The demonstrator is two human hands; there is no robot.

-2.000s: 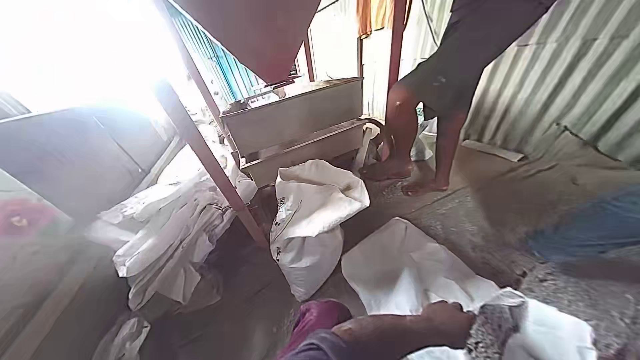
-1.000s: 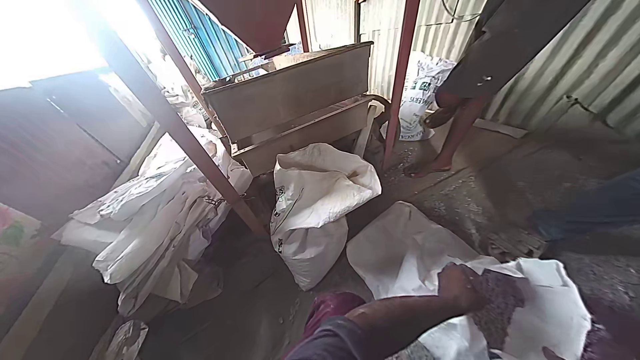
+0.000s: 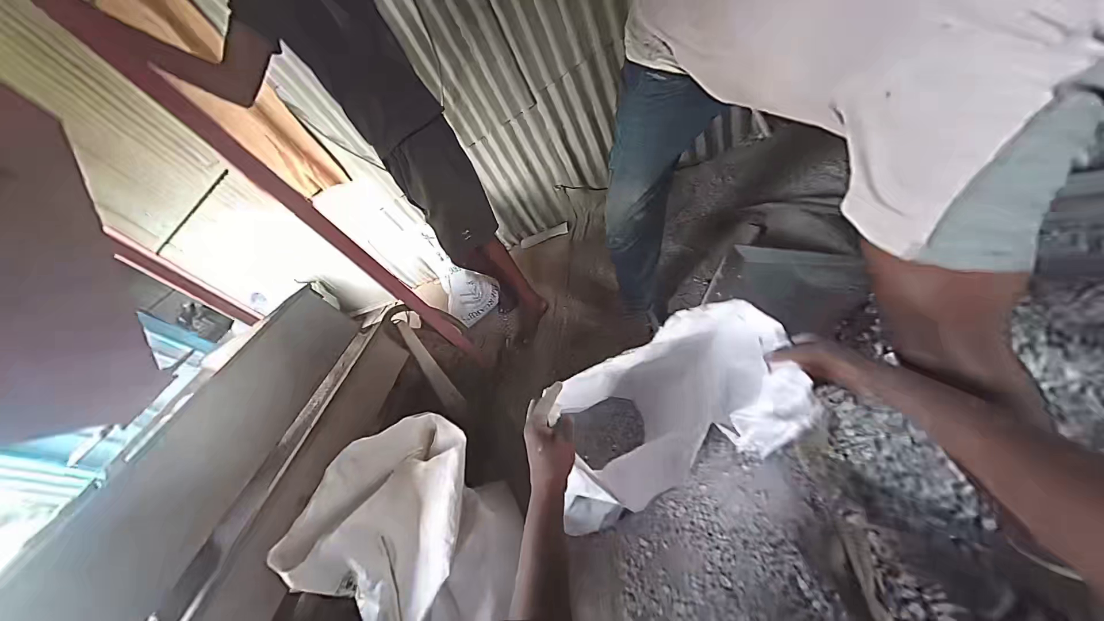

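Observation:
A white woven sack [image 3: 690, 379] is stretched between my two hands, its mouth spread apart, with dark material showing inside. My left hand [image 3: 549, 435] grips the rim on the left side of the mouth. On the opposite side, my right hand [image 3: 802, 358] holds bunched sack fabric; its fingers are partly hidden. Below and around the sack lies a heap of grey granular material [image 3: 716, 543]. Another white woven sack [image 3: 379, 509], with a folded top, stands left of my left forearm.
A metal trough [image 3: 233, 414] on a frame runs along the left, beside a red post [image 3: 285, 198]. One person in dark clothing [image 3: 431, 164] stands beyond it. Another in a light shirt [image 3: 776, 60] is close at right. A printed sack [image 3: 473, 293] rests near the corrugated wall [image 3: 517, 95].
The view has swung strongly to the right and tilted. The white sack, earlier lying low with one hand at it, is now held up with its mouth spread between both hands.

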